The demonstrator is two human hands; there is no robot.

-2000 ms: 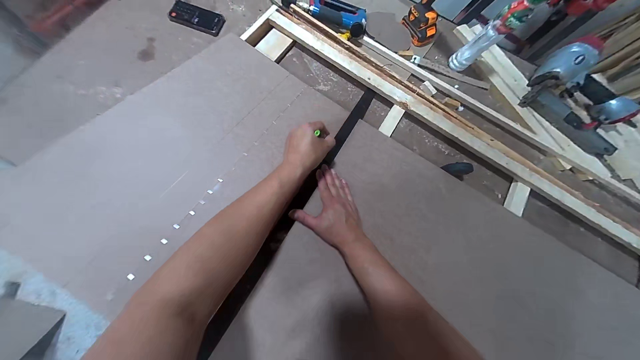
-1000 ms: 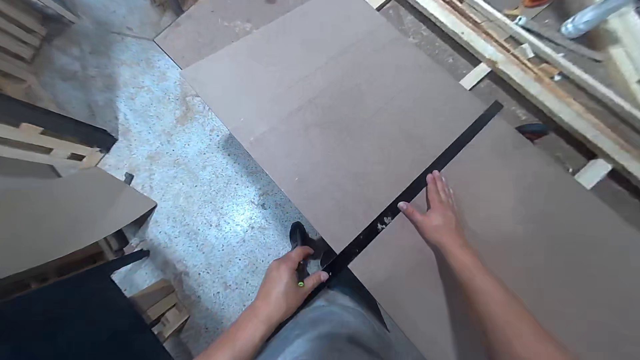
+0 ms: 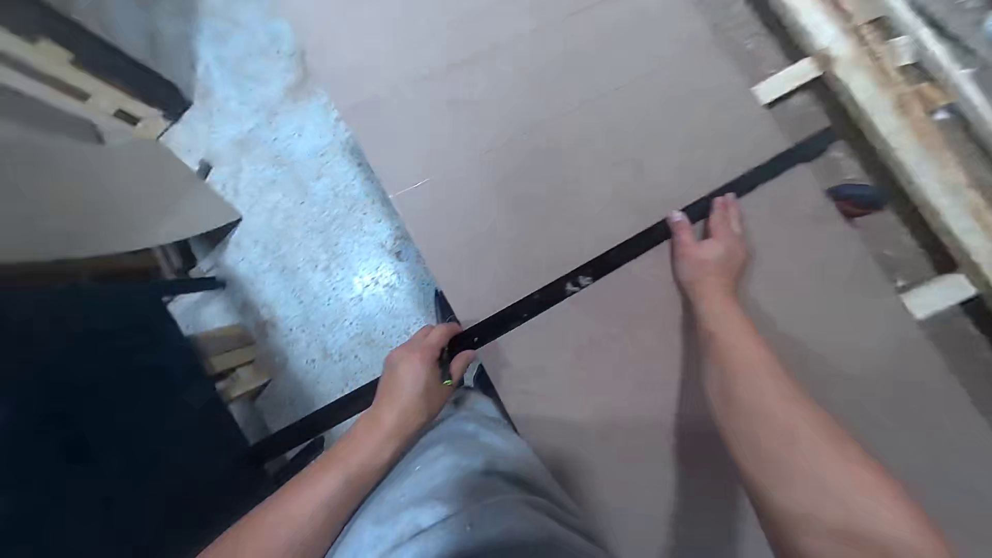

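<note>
A long black straight bar (image 3: 570,288) lies slantwise across a large brown sheet panel (image 3: 542,139), and its near end reaches out past the panel's edge over the floor. My left hand (image 3: 422,372) grips the bar at that edge, with a small green-tipped item, perhaps a pen, showing between the fingers. Farther along, my right hand (image 3: 709,244) rests on the panel, its thumb and fingertips against the bar's near side. The bar's upper end lies near the panel's far edge.
A timber frame (image 3: 876,101) with short crosspieces runs along the right. Speckled floor (image 3: 310,232) shows at left, beside a grey curved-edge panel (image 3: 101,186), a dark surface (image 3: 101,403) and stacked wood pieces (image 3: 232,360). A dark object (image 3: 856,199) sits by the panel's right edge.
Two seconds ago my left hand was at the gap with a green-tipped item; it has since come to the bar at the near edge. The view has swung left and closer.
</note>
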